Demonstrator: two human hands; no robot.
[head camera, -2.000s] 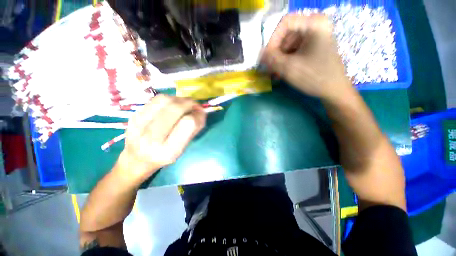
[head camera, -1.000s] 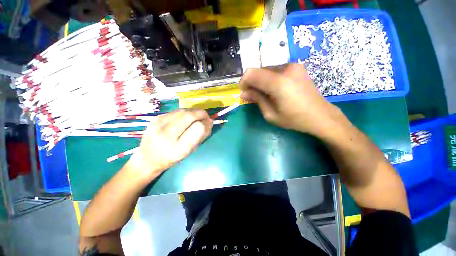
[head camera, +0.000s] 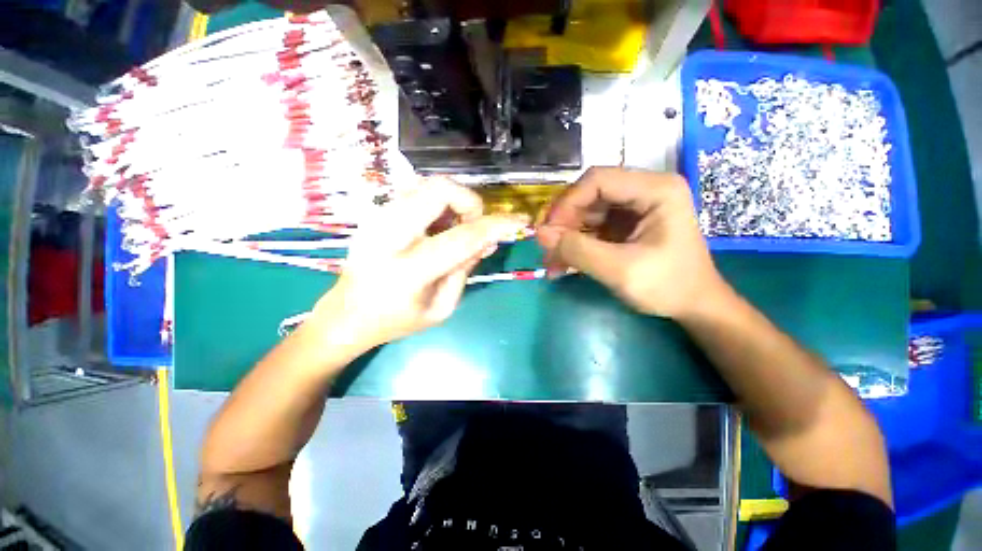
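Note:
My left hand (head camera: 415, 258) pinches a wire lead near its tip, just in front of the press. My right hand (head camera: 630, 237) has its thumb and forefinger closed at that tip; whether a ring terminal is between them is too small to tell. A second wire lead (head camera: 506, 277) with a red band lies below the fingertips, its left part hidden by my left hand. The crimping press (head camera: 501, 113) stands behind the hands, with a yellow plate (head camera: 517, 200) at its front edge, partly covered by them.
A large pile of uncrimped white wires (head camera: 232, 135) with red bands is at the left. A blue tray (head camera: 802, 249) of silver terminals is at the right, with a red bin (head camera: 802, 19) behind it. A deeper blue box (head camera: 937, 431) is at lower right, below the green bench (head camera: 646, 344).
The view has shifted, so the bench things sit further right. My left hand has lifted and turned, and its fingertips now meet my right fingertips at the wire tip.

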